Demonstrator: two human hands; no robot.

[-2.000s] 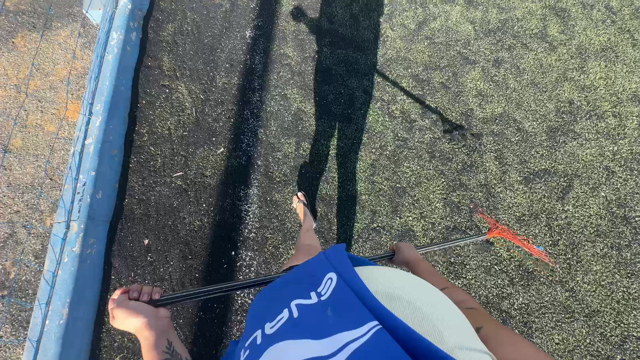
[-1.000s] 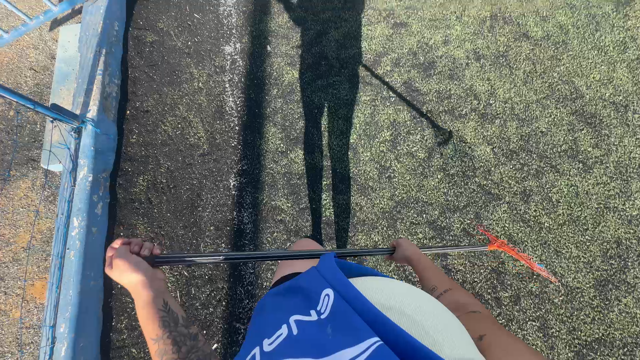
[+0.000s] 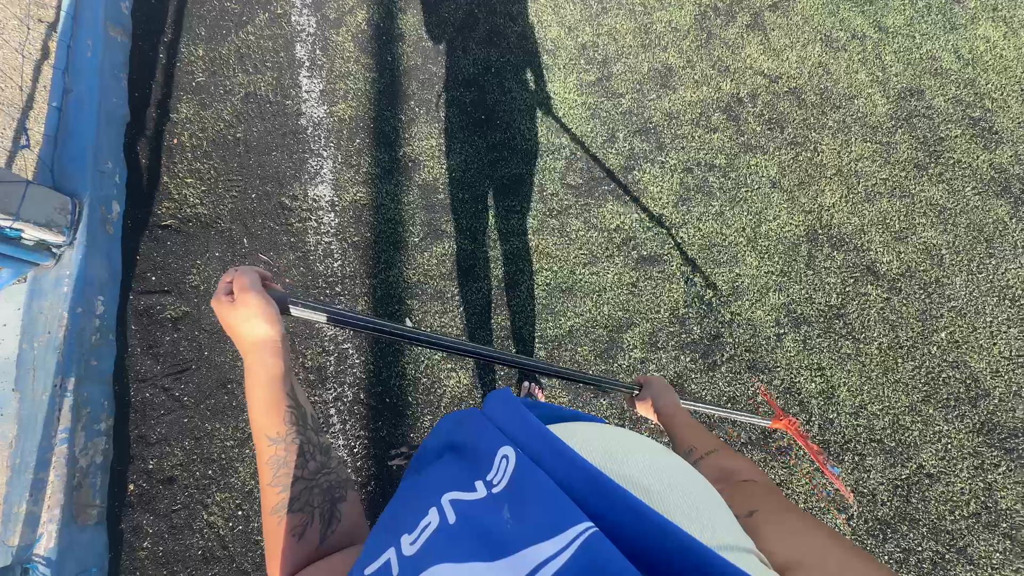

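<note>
My left hand (image 3: 246, 308) is closed around the dark grip at the upper end of a long black pole (image 3: 456, 346). Farther down the same pole, my right hand (image 3: 658, 398) grips it near the right side of my body. Beyond that hand a thin metal section runs to an orange-red head (image 3: 808, 448), whose ends spread out over the turf. Whether the head touches the ground, I cannot tell. A blue cloth (image 3: 496, 496) with white lettering hangs over my front, beside a pale garment (image 3: 656, 472).
Artificial turf (image 3: 800, 200) with dark granules lies ahead and to the right. At the left runs a worn blue wall edge (image 3: 88, 320) with netting beside it. A faded white line (image 3: 316, 136) and long shadows cross the ground.
My left hand has moved farther forward from my body, so the pole now slants down from it toward the orange-red head. Both hands keep hold. The view has shifted along the blue edge.
</note>
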